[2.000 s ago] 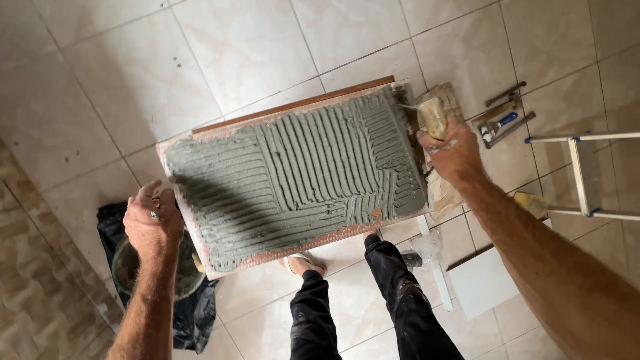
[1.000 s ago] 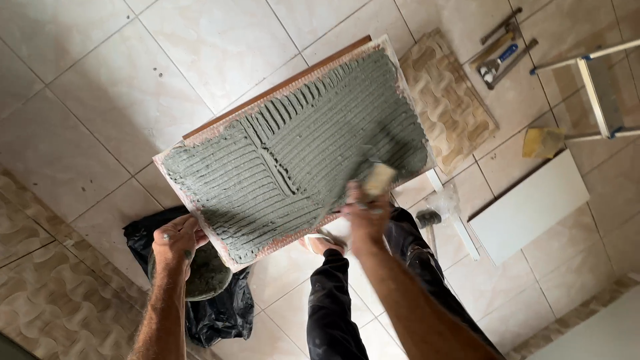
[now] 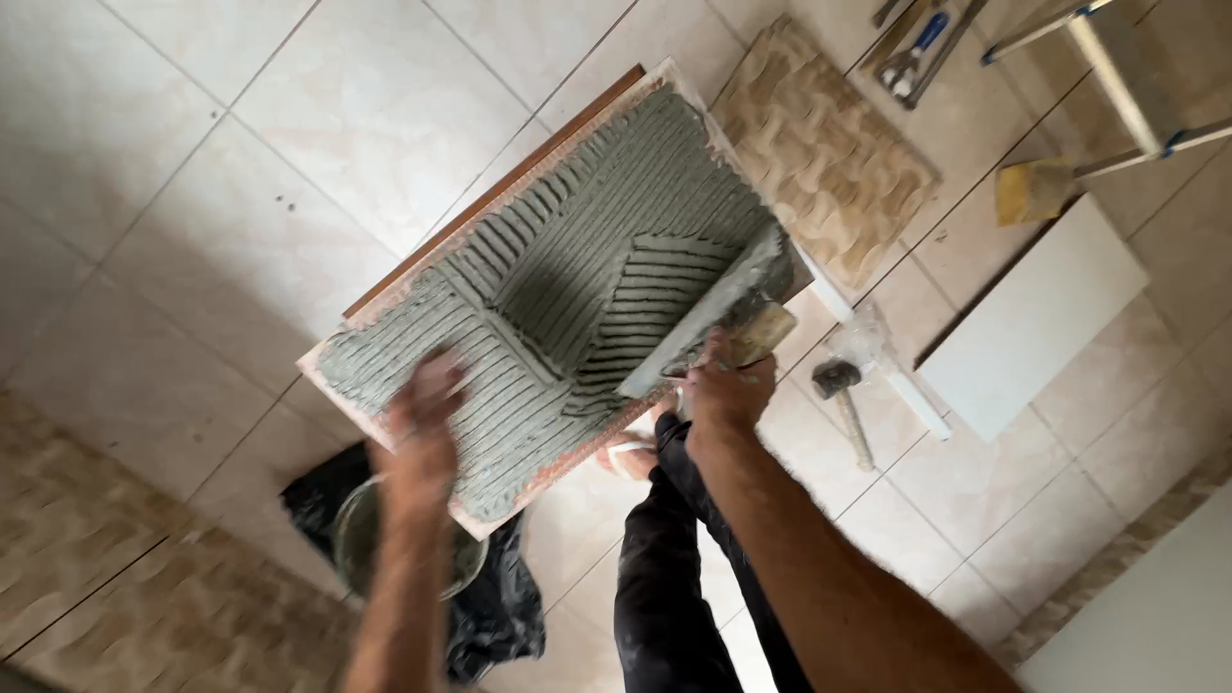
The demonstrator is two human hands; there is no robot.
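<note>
A large rectangular tile (image 3: pixel 385 435) lies back side up, coated with grey adhesive mortar (image 3: pixel 664 164) combed into ridges. My right hand (image 3: pixel 733 380) grips the handle of a notched trowel (image 3: pixel 707 313), whose long metal blade rests on the mortar near the tile's right end. Fresh ridges run at a different angle beside the blade. My left hand (image 3: pixel 423 395), blurred, is over the tile's lower left part with nothing visible in it; whether it touches the mortar I cannot tell. Part of the trowel is hidden by my right hand.
A mortar bucket (image 3: pixel 467 568) stands on black plastic (image 3: pixel 496 616) below the tile. To the right lie a patterned tile (image 3: pixel 828 144), a mallet (image 3: pixel 852 414), a white panel (image 3: pixel 1035 318), a yellow sponge (image 3: pixel 1035 192) and hand tools (image 3: pixel 914 58). A stepladder (image 3: pixel 1116 87) stands at upper right.
My left hand has left the tile's left edge and moved over the mortar. The trowel has moved across the right part, where differently angled ridges now show. The view has turned.
</note>
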